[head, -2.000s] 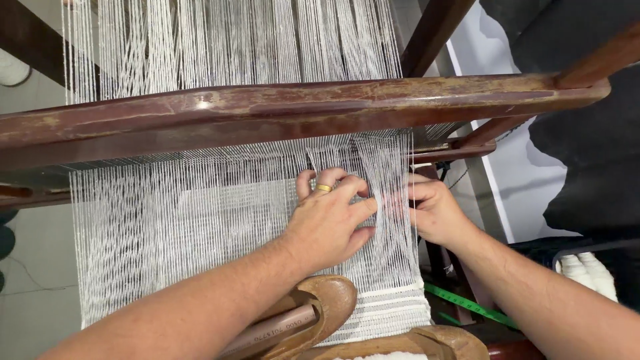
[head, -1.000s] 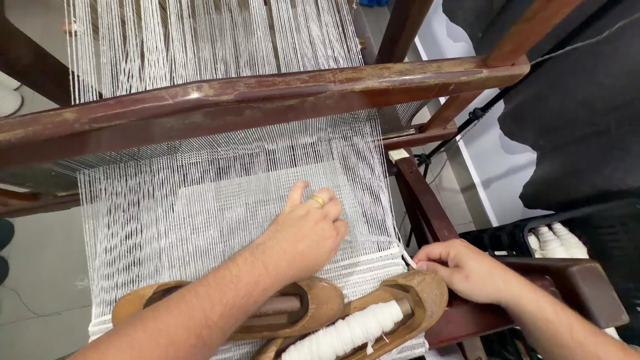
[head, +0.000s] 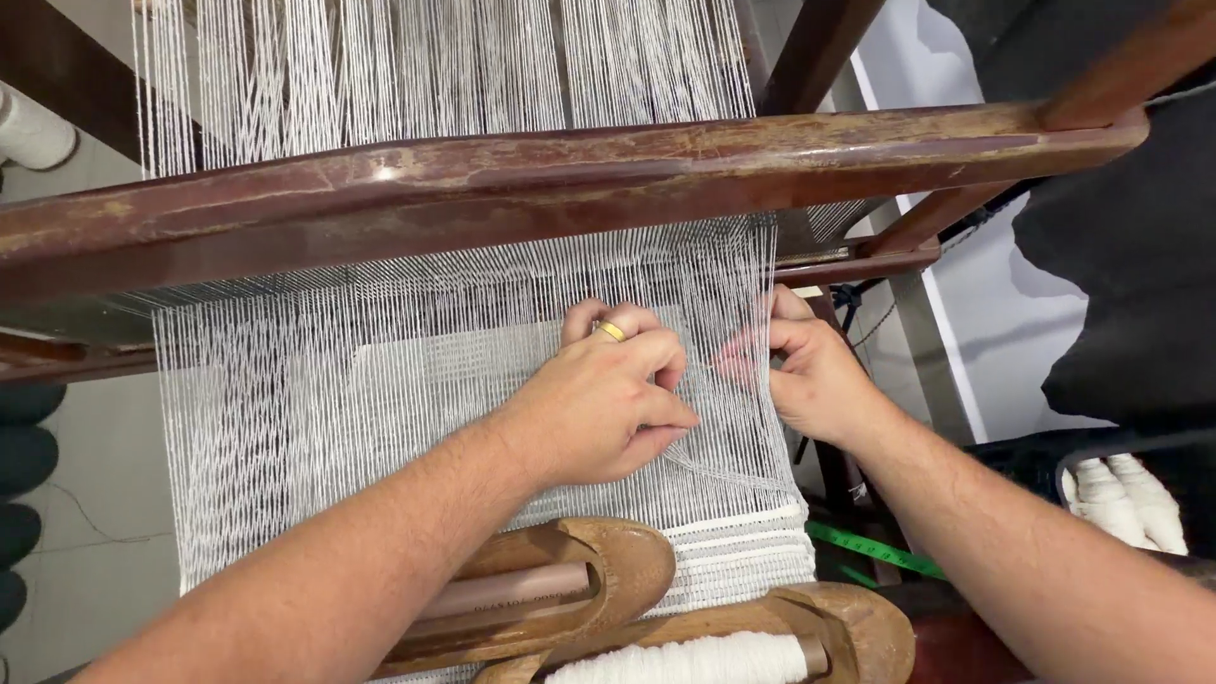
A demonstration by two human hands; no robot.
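Note:
White warp threads stretch down a wooden loom, with woven cloth at their lower right end. My left hand, with a gold ring, rests on the threads with its fingers bent; whether it pinches a thread is unclear. At the right edge of the warp, my right hand has its fingertips reaching in among the threads, partly hidden by them. A few loose strands run slantwise below the hands. Two wooden boat shuttles lie at the bottom: one with a thin-looking tube, the other with a white yarn bobbin.
A thick wooden beam of the loom crosses above both hands. A green measuring tape hangs right of the cloth. White yarn cones sit in a dark container at the right; another cone stands at the upper left.
My right hand has moved up from beside the cloth's right edge to the warp threads. My left hand's fingers are more bent than one second ago.

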